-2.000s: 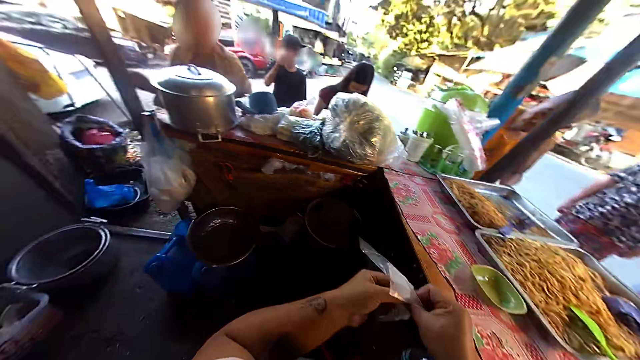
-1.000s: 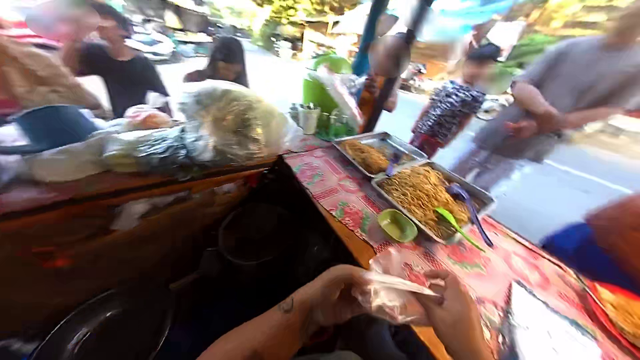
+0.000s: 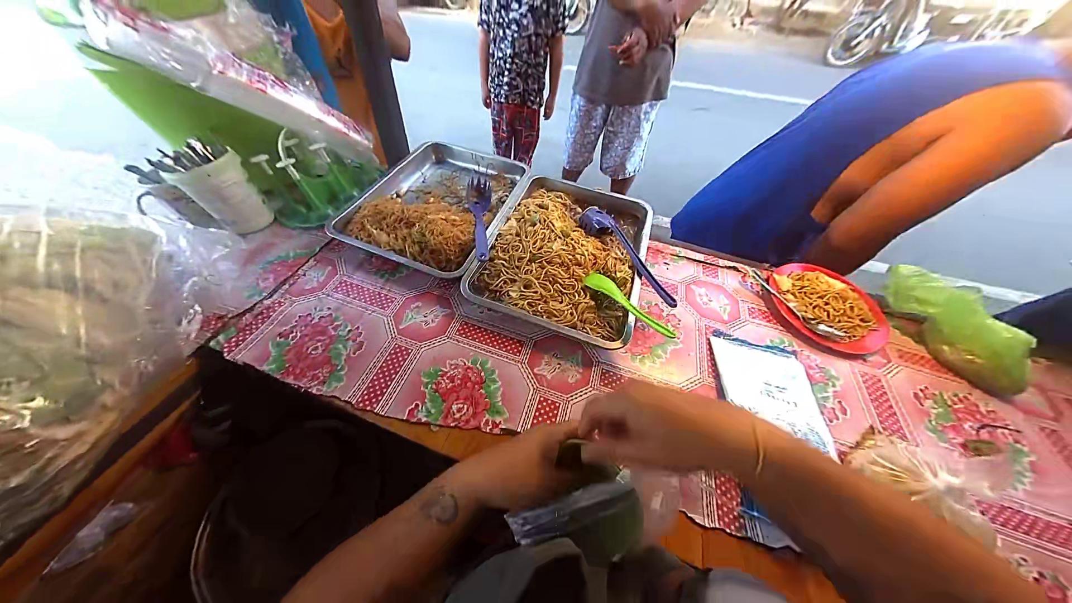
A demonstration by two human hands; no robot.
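Observation:
My left hand (image 3: 536,465) curls around a green bowl (image 3: 607,519), which shows below the fingers and is blurred. Clear plastic film (image 3: 657,494) hangs beside it. Over the bowl's top edge, my right hand (image 3: 636,427) meets my left; its fingertips are bunched, and what they pinch is hidden. Beyond both hands, a metal tray of thick noodles (image 3: 548,264) holds a purple ladle (image 3: 624,243) and a lime-green spoon (image 3: 628,303). Left of it, a second metal tray (image 3: 431,222) holds thinner noodles and a purple fork (image 3: 480,213).
A red plate of noodles (image 3: 825,310), a white pad with writing (image 3: 775,389), a green plastic bag (image 3: 963,327) and a tied clear bag (image 3: 921,481) are on the right. Cutlery in a white cup (image 3: 222,193) stands back left. Several people stand or lean beyond the table.
The view has swung right and down to the table. The green bowl lay on the tablecloth a second ago and is gone from that spot. My hands held plastic film in front of me before.

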